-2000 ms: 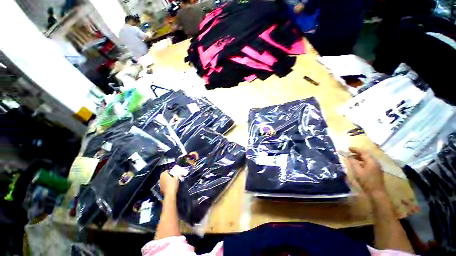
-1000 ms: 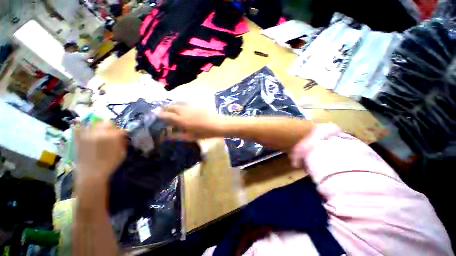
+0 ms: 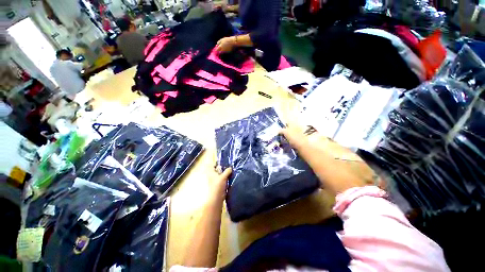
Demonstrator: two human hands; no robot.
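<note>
A small stack of bagged garments (image 3: pixel 263 178), dark and shiny under clear film, lies in front of me at a slant. My left hand (image 3: pixel 220 183) holds its left edge, thumb on top and fingers mostly hidden. My right hand (image 3: pixel 298 143) grips the top pack near its far right side, by a pale label. The front edge of the stack shows dark and thick. More bagged garments (image 3: pixel 154 154) overlap loosely on the left, with white labels and a round badge.
Black-and-pink garment pieces (image 3: pixel 186 71) are heaped at the far side, with another person's hand (image 3: pixel 234 42) on them. White polybags (image 3: pixel 345 109) and a large tied bundle (image 3: pixel 441 138) lie right. Snips (image 3: pixel 265 94), a green bag (image 3: pixel 66 149) and paper (image 3: pixel 30 244) also show.
My hands have moved from the loose packs on the left to the central stack and now hold it. A worker's arm has come into view at the pink heap. The view has shifted.
</note>
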